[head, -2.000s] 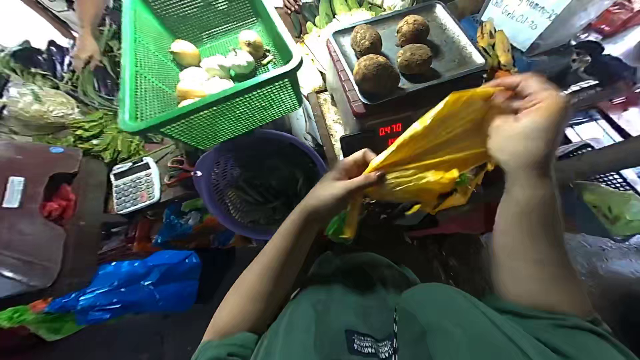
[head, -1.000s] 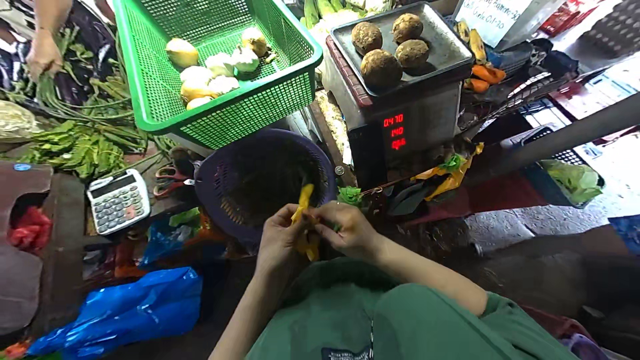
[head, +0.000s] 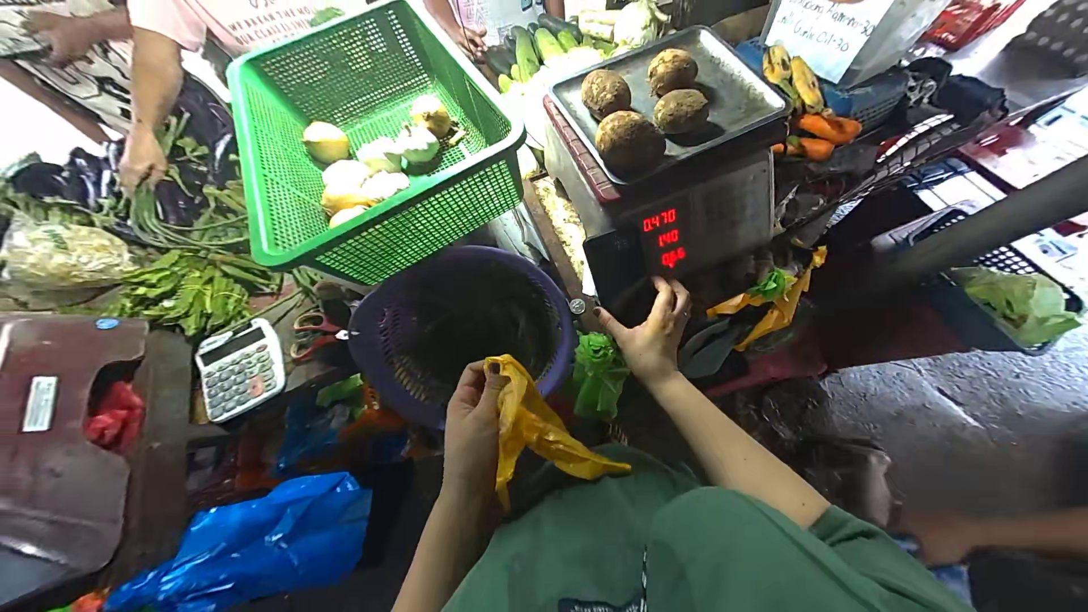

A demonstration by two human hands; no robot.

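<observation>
My left hand [head: 476, 408] pinches a yellow plastic bag [head: 544, 433] that hangs limp over my lap, in front of a purple plastic basket [head: 557, 340]. My right hand [head: 654, 331] has its fingers spread, fingertips at the lower front of a digital scale [head: 714, 212], just under its lit red display. Whether they press on it I cannot tell. Several round brown root vegetables [head: 629, 140] lie on the metal tray [head: 739, 106] of the scale. A green plastic bag [head: 597, 374] lies below my right hand.
A green basket [head: 382, 246] with onions stands behind the purple basket. At left are a calculator [head: 240, 370], red-handled scissors [head: 314, 333], leafy greens [head: 183, 293] and a blue plastic bag [head: 272, 535]. Another person's hand [head: 143, 161] touches vegetables at upper left; a blurred arm [head: 986, 535] shows at lower right.
One second ago both hands were together on the yellow bag. My right hand has let go and moved right to the scale; my left hand still holds the bag.
</observation>
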